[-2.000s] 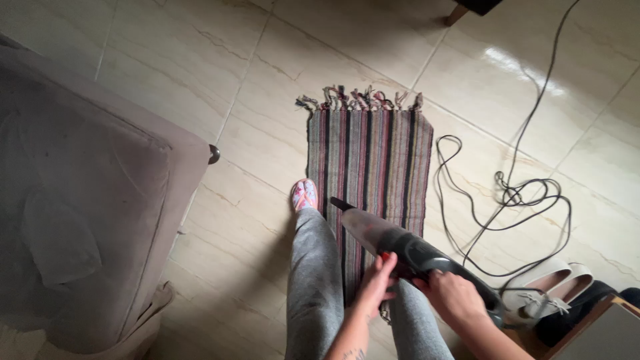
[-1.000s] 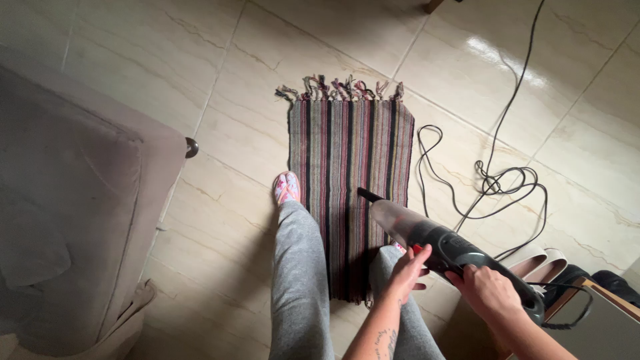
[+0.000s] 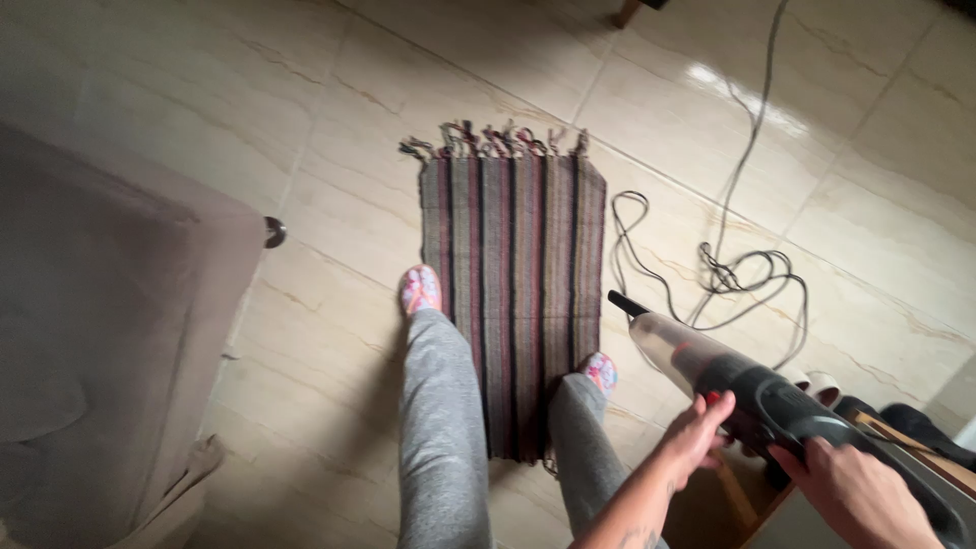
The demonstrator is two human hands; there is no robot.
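A handheld vacuum cleaner (image 3: 762, 396) with a clear dust container and a dark body slants across the lower right, its narrow black nozzle (image 3: 627, 303) just right of the rug. My right hand (image 3: 862, 488) is closed round its handle. Under the front of the dark body, my left hand (image 3: 698, 435) supports it with the thumb along the side; part of its fingers is hidden. A striped woven rug (image 3: 511, 252) with a knotted fringe lies on the tiled floor between my legs, and my feet, in patterned footwear, are at its two side edges.
A black power cord (image 3: 751, 286) lies in loops right of the rug. Several shoes (image 3: 823, 387) stand beside a wood-edged cabinet (image 3: 915, 457) at the lower right. A fabric-covered piece of furniture (image 3: 114, 320) fills the left side. A wooden leg (image 3: 627, 14) shows at the top.
The vacuum cleaner, held in both hands, has moved right: its nozzle was over the rug in both earlier frames and is now beyond the right edge.
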